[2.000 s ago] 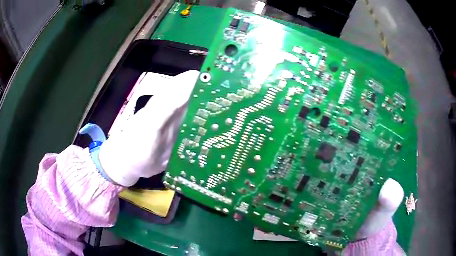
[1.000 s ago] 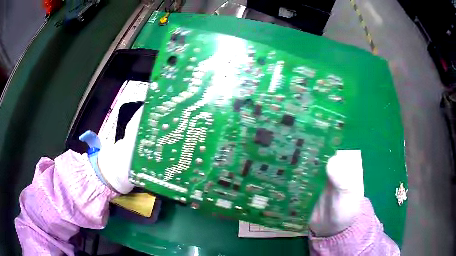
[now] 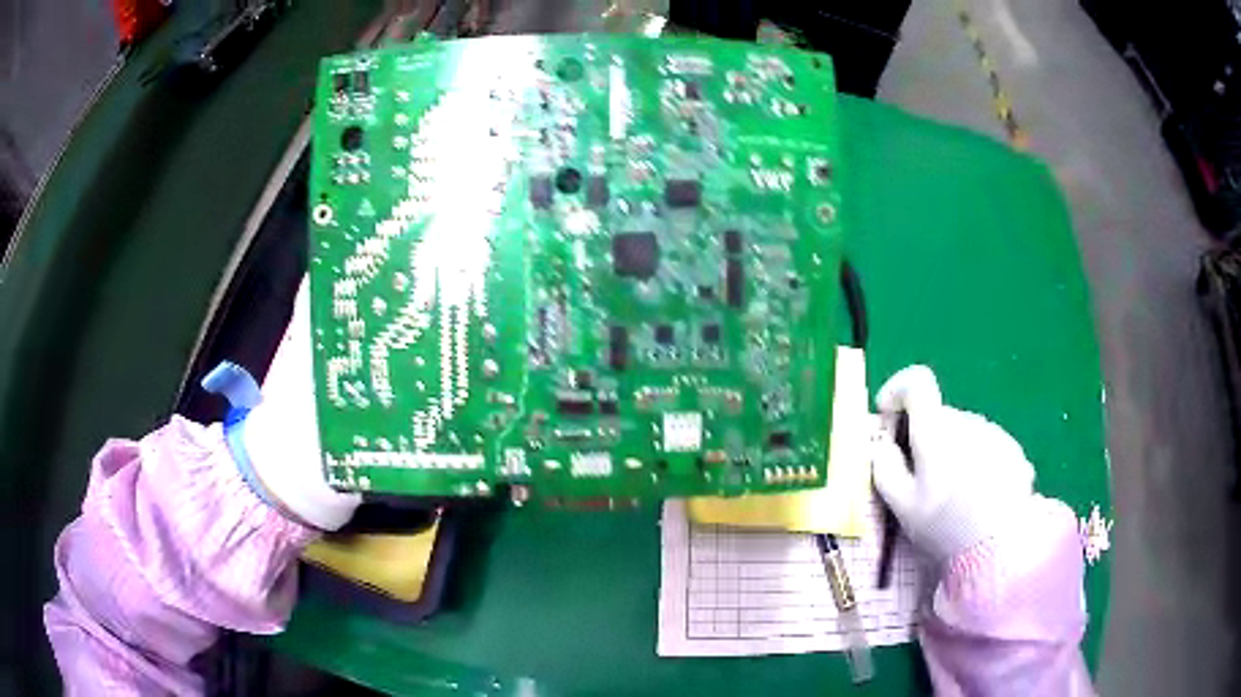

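Observation:
A green circuit board [image 3: 637, 255] is held up over the mat, its face with solder points and small black chips towards me. My left hand [image 3: 290, 422], in a white glove with a light blue strap at the wrist, grips the board's left edge; its fingers are mostly hidden behind it. My right hand [image 3: 953, 456], also gloved, is off the board at its lower right. It pinches dark thin tweezers [image 3: 890, 545], which point down over the printed grid sheet [image 3: 749, 592].
A pen [image 3: 840, 586] and a yellowish backing paper [image 3: 789, 512] lie on the grid sheet. A black tray [image 3: 433, 599] with yellow paper is at lower left. The green mat [image 3: 980, 259] extends right. A black curved thing [image 3: 855, 302] shows behind the board. The dark green conveyor belt [image 3: 123, 286] runs along the left.
My right hand has let go of the board and taken hold of the tweezers. The board has moved left and turned upright and level. More of the grid sheet, the pen and the backing paper now show.

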